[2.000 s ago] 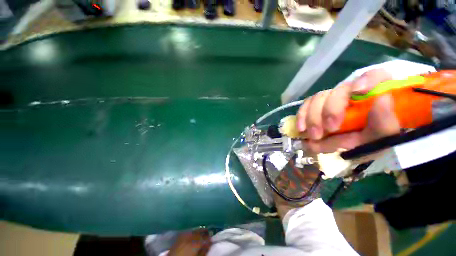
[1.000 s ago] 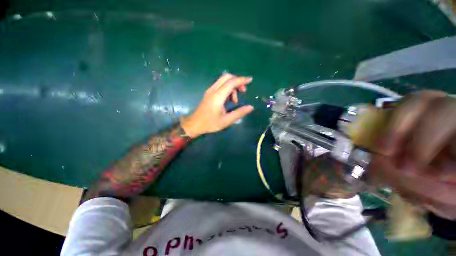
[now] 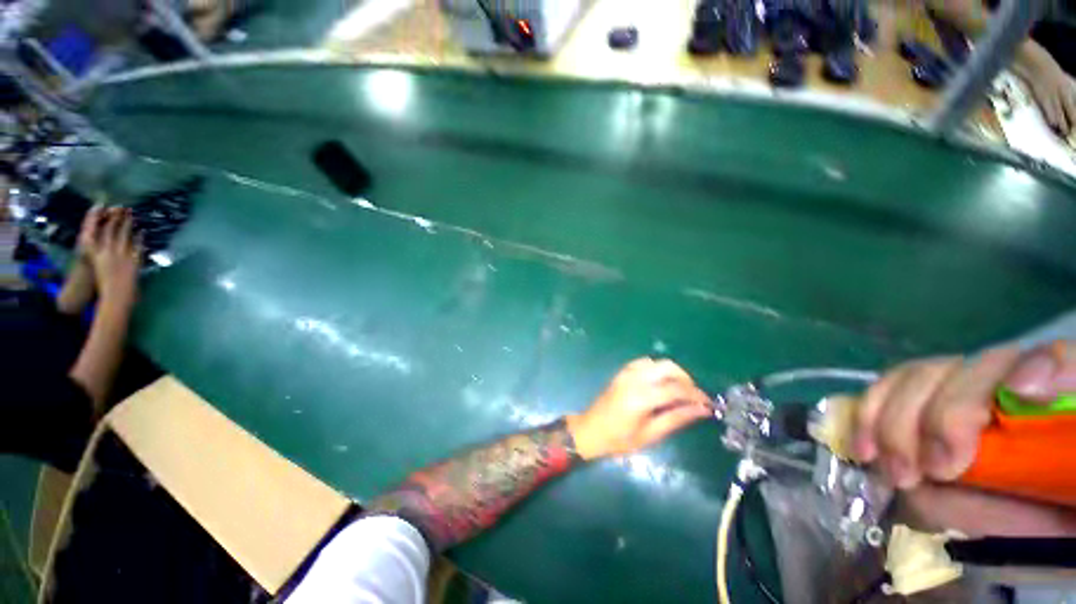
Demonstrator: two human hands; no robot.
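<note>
My right hand [image 3: 932, 413] is wrapped around the orange electric screwdriver [image 3: 1032, 460] at the right edge, partly cut off. The silvery nose assembly [image 3: 746, 419] points left, with a pale tube [image 3: 814, 376] and a yellowish tube [image 3: 727, 537] looping from it. My left hand [image 3: 647, 407] is at the nose tip, thumb and fingertips together. Whether a small part is between them is too small to tell. A crinkled grey sheet [image 3: 808, 537] hangs below the nose.
The green belt [image 3: 413, 271] curves across, with a black oblong object [image 3: 342, 169] on it. Several dark parts [image 3: 785, 35] stand on the far shelf. Another person's hands [image 3: 112, 242] work at the left. A cardboard box flap [image 3: 224, 472] is at the near left.
My left hand has closed its spread fingers and moved right to the nose tip. The view has shifted, now showing the far shelf, the black object and the person at the left.
</note>
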